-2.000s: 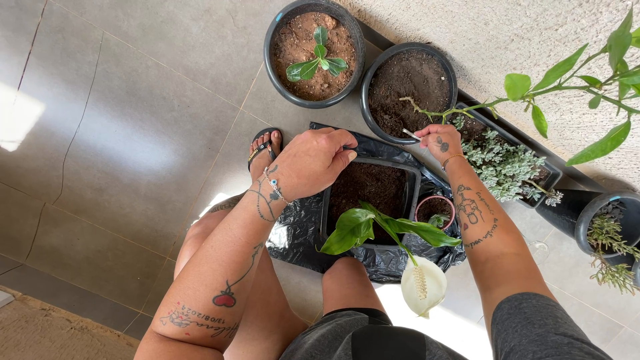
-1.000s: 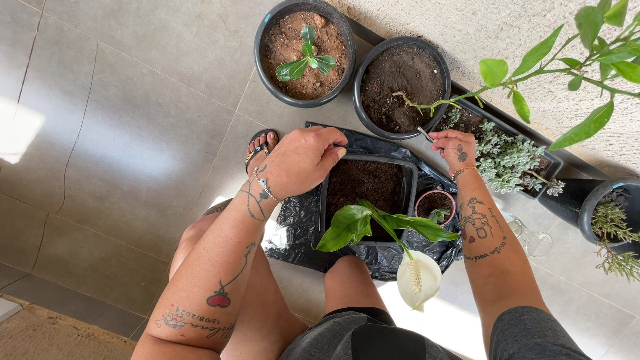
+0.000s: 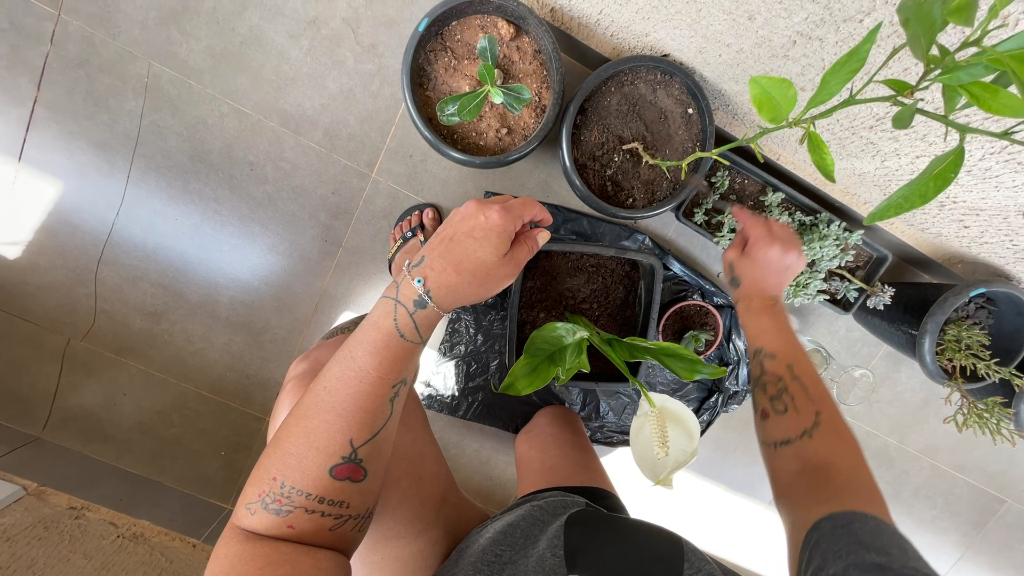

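Note:
My left hand [image 3: 492, 248] is above the upper left corner of a square black plastic pot [image 3: 654, 280] of dark soil, thumb and forefinger drawn together; anything between them is hidden. My right hand [image 3: 764, 254], blurred, hovers over a long planter [image 3: 878, 268] of grey-green succulents [image 3: 820, 240]; a faint thin stick shows at its fingertips. A peace lily [image 3: 552, 356] with a white bloom [image 3: 664, 438] leans across the square pot's lower side. Beside that pot, a small pink-rimmed pot [image 3: 690, 328] holds soil and a little succulent. Black plastic sheeting [image 3: 480, 376] lies beneath.
Two round black pots, one with a leafy seedling [image 3: 484, 92] and one with bare soil [image 3: 632, 128], stand above. A leafy branch [image 3: 848, 104] reaches in from the right. Clear glassware [image 3: 852, 384] and a tall dark pot [image 3: 932, 328] are at right.
My right hand has moved from the edge of the round soil pot rightward and down to over the succulent planter. My left hand stays near the square pot's corner.

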